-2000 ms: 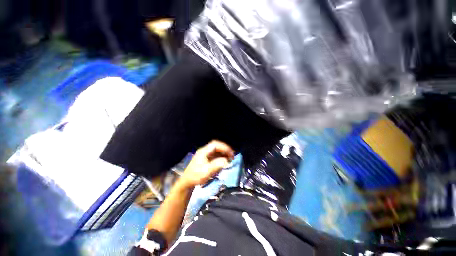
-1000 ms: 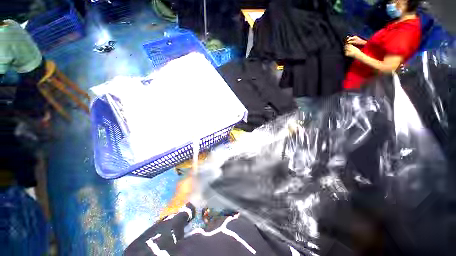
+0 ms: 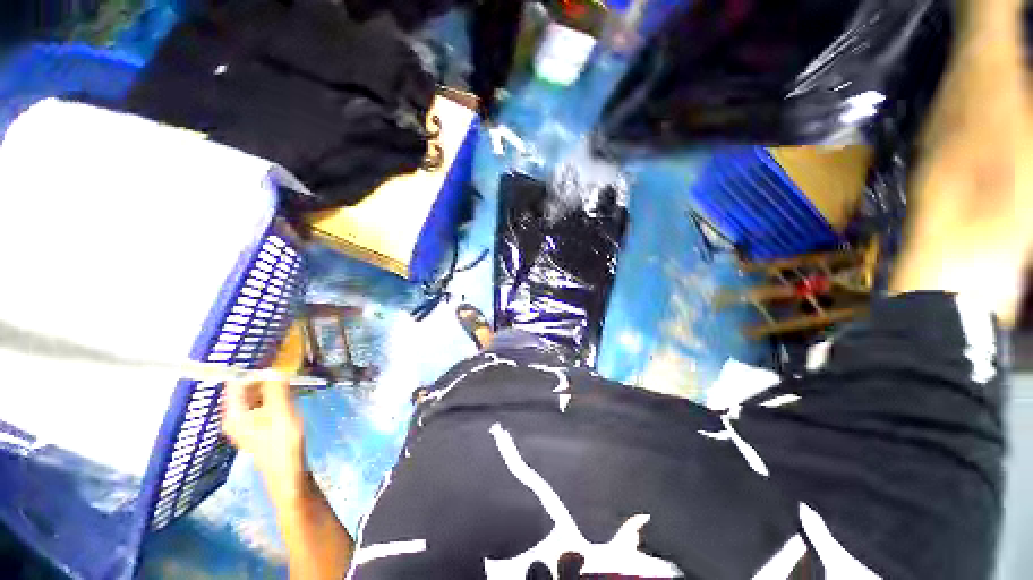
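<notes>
My left hand (image 3: 263, 417) is at the right side of the blue basket, its fingers closed around a narrow pale strip (image 3: 136, 365). The strip runs left across the white pile (image 3: 102, 261) on the basket (image 3: 232, 340). My right forearm (image 3: 963, 193) rises at the right edge; the top of the picture cuts off the hand. A black garment under shiny film (image 3: 782, 79) hangs beside that forearm, blurred; what holds it is hidden.
Black garments (image 3: 295, 91) with hooks lie on a tan board (image 3: 374, 221) over a blue crate. A shiny black bagged bundle (image 3: 561, 272) lies on the floor before me. Another blue crate (image 3: 759, 204) and a wooden stool (image 3: 810, 289) stand right.
The view has swung right and down. The film-covered black garment has moved from in front of me to the upper right. The person in red is out of view.
</notes>
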